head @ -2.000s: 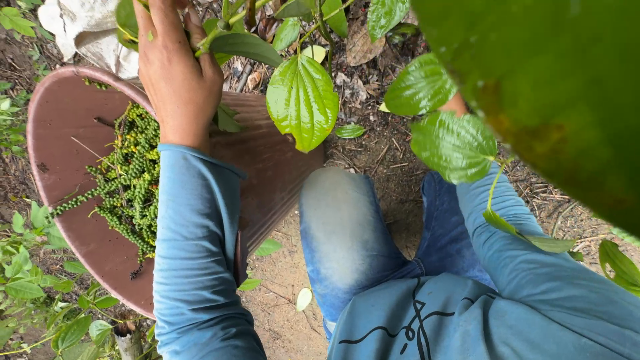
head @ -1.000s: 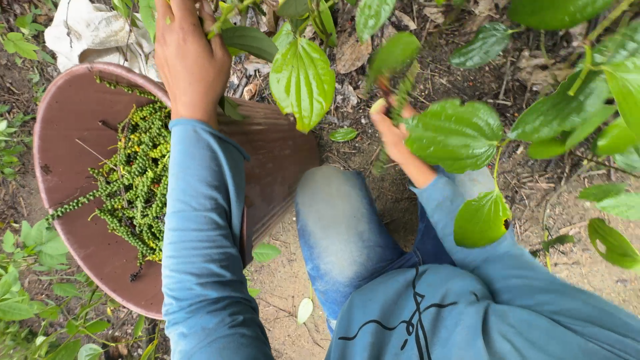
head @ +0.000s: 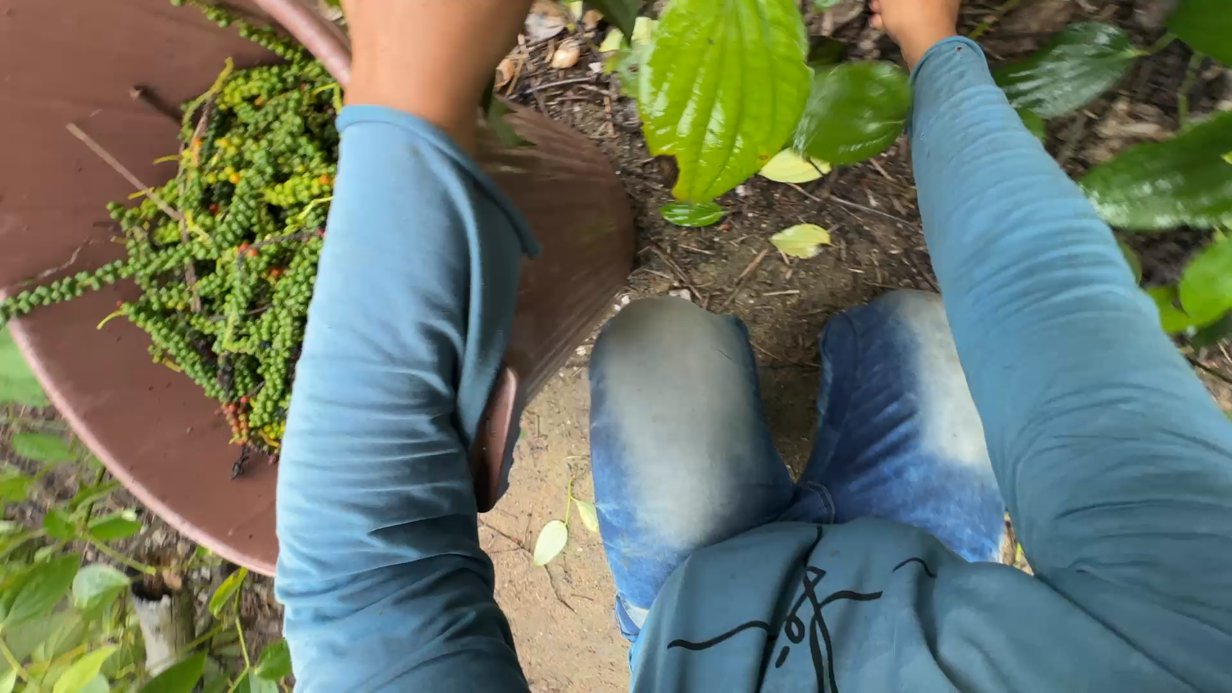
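Note:
A brown plastic bucket [head: 568,212] at the left holds a heap of green pepper spikes [head: 241,231], some berries yellow or red. One spike hangs over its rim. My left hand [head: 433,48] is at the top edge beside the bucket's rim; its fingers are cut off by the frame. My right hand [head: 910,19] is at the top right among pepper vine leaves, mostly out of view, with only the wrist and part of the hand showing. What either hand holds is hidden. A broad pepper leaf [head: 727,87] hangs between my arms.
Both my knees in blue jeans [head: 683,414] are bent at the centre over bare soil [head: 549,597] with twigs and fallen leaves. More vine leaves [head: 1165,178] stand at the right. Low green plants [head: 67,587] and a cut stem [head: 166,621] are at the lower left.
My right hand, low beside the leaves a second ago, has moved up and forward to the top edge. The view has shifted, so my left hand's fingers are now out of frame.

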